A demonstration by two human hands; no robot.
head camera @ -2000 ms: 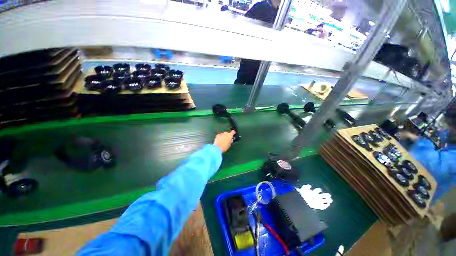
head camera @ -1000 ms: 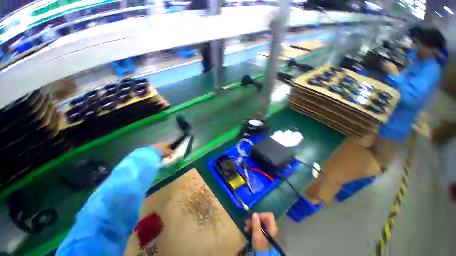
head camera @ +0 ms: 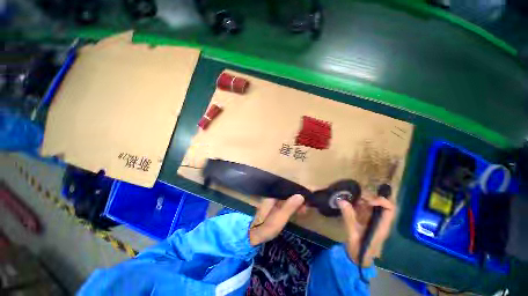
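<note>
A black headphone (head camera: 255, 180) lies over the front of the cardboard work mat (head camera: 260, 121). My left hand (head camera: 278, 217) holds its band close to the right ear cup. That ear cup (head camera: 341, 198) faces up with its silver-centred driver showing. My right hand (head camera: 367, 222) has its thumb on the cup and also holds the black-handled soldering iron (head camera: 375, 222); its tip is blurred. The loose pile of red lead wires (head camera: 313, 132) lies on the mat. Two tied red rolls lie at its upper left, a larger one (head camera: 233, 83) and a smaller one (head camera: 209, 117).
The blue tray (head camera: 422, 217) at right holds a yellow sponge (head camera: 440, 203), tools and a pale coil (head camera: 495, 178). Another cardboard sheet (head camera: 116, 110) lies at left, with blue bins (head camera: 142, 208) below. The green-edged conveyor (head camera: 370, 58) runs behind, carrying blurred headphones.
The view has turned down to the mat. My left hand has brought the headphone from the conveyor side to the mat's front. My right hand, with the iron, has moved from beside the tray to the ear cup.
</note>
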